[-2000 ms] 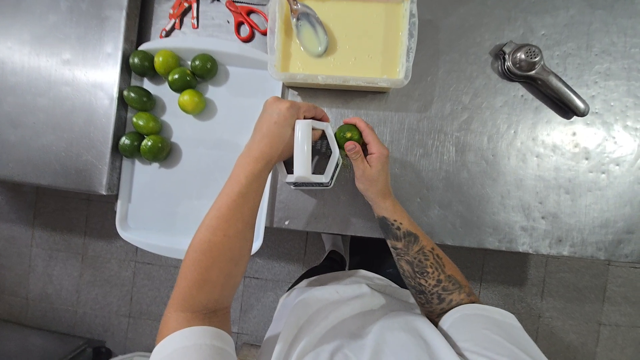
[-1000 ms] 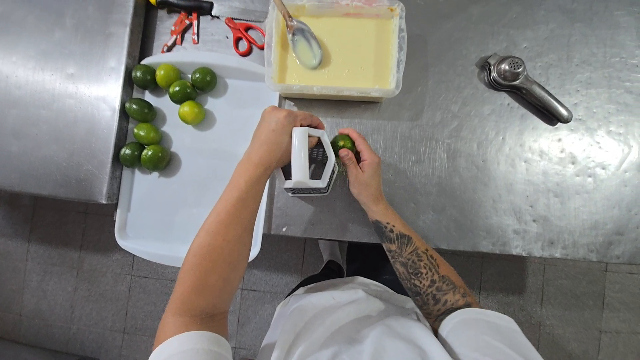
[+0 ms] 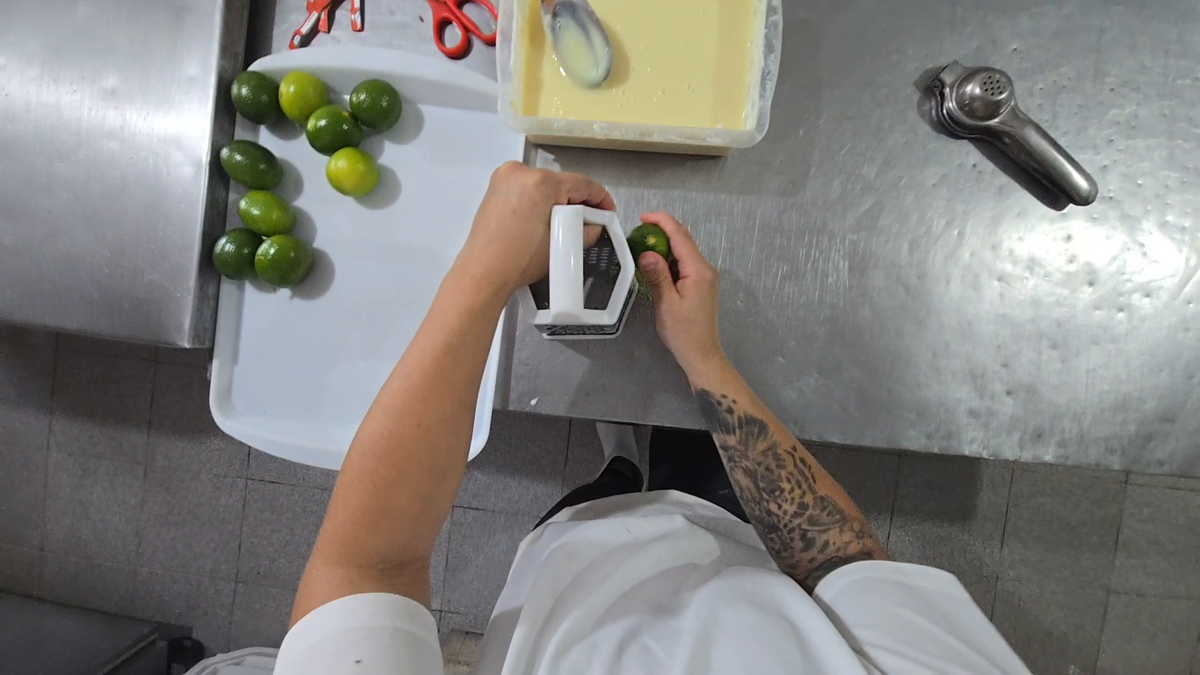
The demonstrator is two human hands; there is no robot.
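Upright on the steel table stands a box grater (image 3: 609,323) with a white frame and handle. My left hand (image 3: 530,220) grips it at the far side of the top; part of its fingers is hidden behind the handle. My right hand (image 3: 684,291) holds a green lime (image 3: 648,242) between thumb and fingers against the grater's right face. Green bits of zest cling near that face, below the lime. Left of the grater, a white plastic tray (image 3: 356,394) bears several whole limes (image 3: 333,129), some dark green, some yellower.
Beyond the grater is a plastic tub (image 3: 637,133) of pale yellow cream with a spoon (image 3: 579,42) over it. A metal citrus squeezer (image 3: 1012,131) lies at the right. Red-handled scissors (image 3: 452,28) and another red tool (image 3: 322,19) lie behind the tray. The steel table's edge (image 3: 844,445) runs close to my body.
Both hands stay at the grater, the lime still in my right hand. The lime sits slightly differently against the grater's side. The view has shifted somewhat.
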